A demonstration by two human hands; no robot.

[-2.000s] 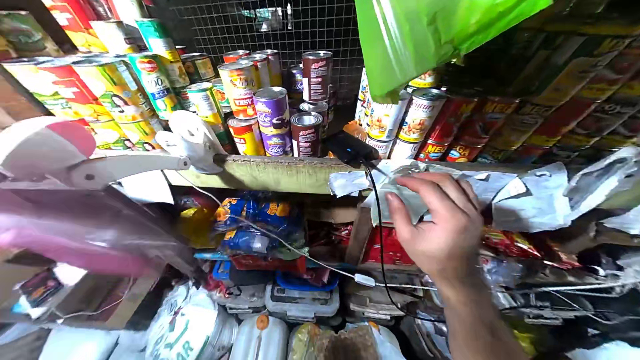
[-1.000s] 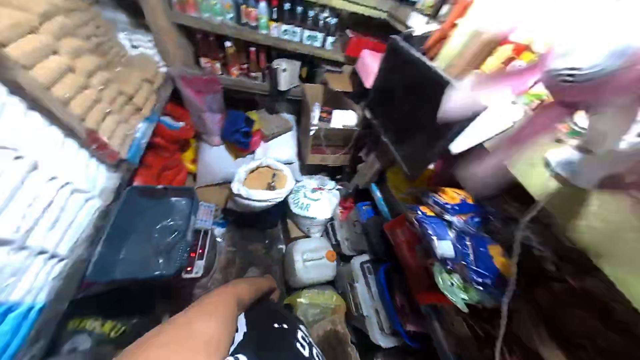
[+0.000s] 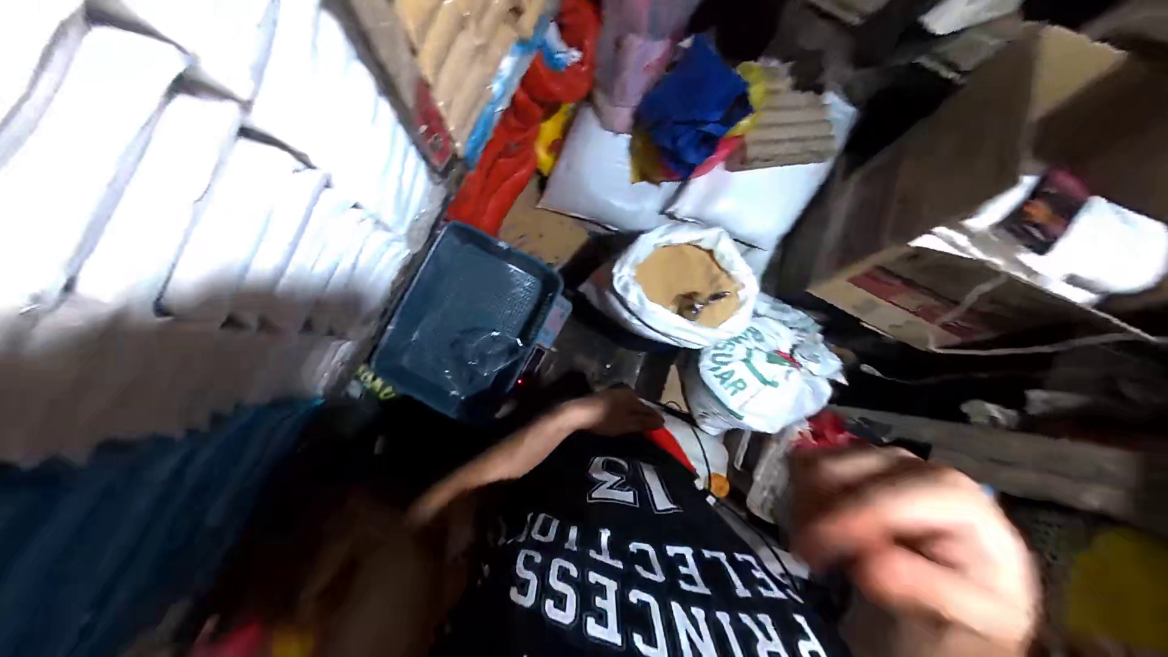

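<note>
My left hand (image 3: 625, 411) lies at the lower middle, against or just beyond the black printed shirt (image 3: 584, 547); its fingers are partly hidden and no held thing shows. At the lower right, my right hand (image 3: 912, 547) is raised, blurred, with its fingers curled; whether anything is in it cannot be told. A thin black cord (image 3: 707, 452) runs between the two hands. Beyond them stand an open white sack of brown granules (image 3: 680, 283) with a small scoop-like thing in it, and a white plastic bag with green print (image 3: 766, 370). A dark weighing-scale tray (image 3: 465, 319) is left of the sack.
Stacked white packs (image 3: 210, 182) fill the left side. White sacks (image 3: 602, 178), a crumpled blue bag (image 3: 693, 105) and red plastic (image 3: 511, 164) lie at the back. An open cardboard box (image 3: 949, 182) stands at the upper right, above a wooden ledge (image 3: 1013, 456).
The view has swung far from the shelf of cans to the floor sacks and scale. My right hand, by the shelf edge two seconds ago and unseen one second ago, shows at the lower right.
</note>
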